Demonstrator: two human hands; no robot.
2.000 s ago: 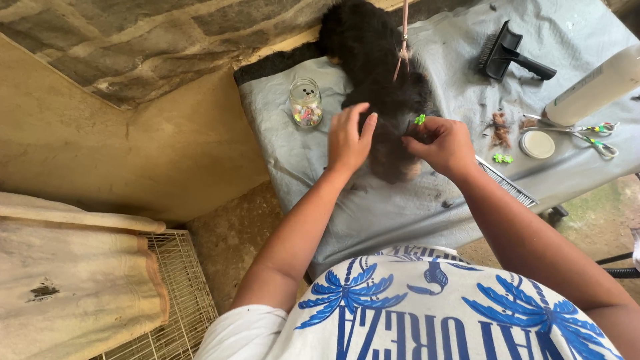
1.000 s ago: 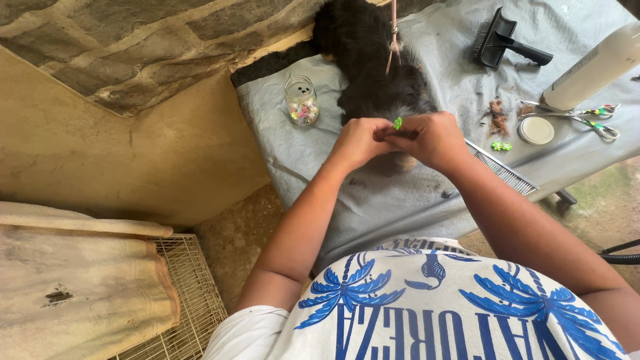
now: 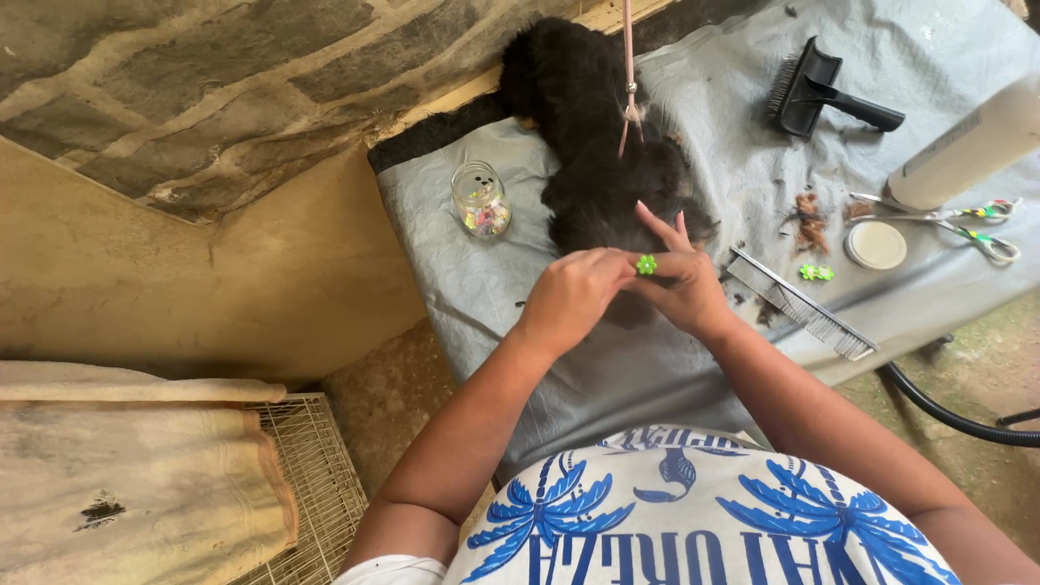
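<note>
A black dog (image 3: 585, 106) is on the cloth-covered table, with a pink grooming loop (image 3: 630, 89) around its neck area. My left hand (image 3: 573, 296) and my right hand (image 3: 682, 280) meet in front of the dog's head. Between their fingertips is a green flower-shaped ornament (image 3: 647, 265), pinched from both sides. Two fingers of my right hand are spread over the dog's fur. Whether the ornament is fixed to hair cannot be seen. Another pair of green flower ornaments (image 3: 816, 272) lies to the right, beside a metal comb (image 3: 803, 303).
At the left stands a glass jar (image 3: 481, 199) of colourful pieces. On the right lie a slicker brush (image 3: 833, 93), a white lid (image 3: 876, 245), scissors (image 3: 946, 218), hair tufts (image 3: 810, 223) and a large bottle (image 3: 967, 146). A wire cage (image 3: 313, 471) stands below left; a black hose (image 3: 951, 418) hangs at right.
My left hand, open and apart two seconds ago, has come over to my right hand at the green ornament. Fingers of my right hand have spread out since one second ago.
</note>
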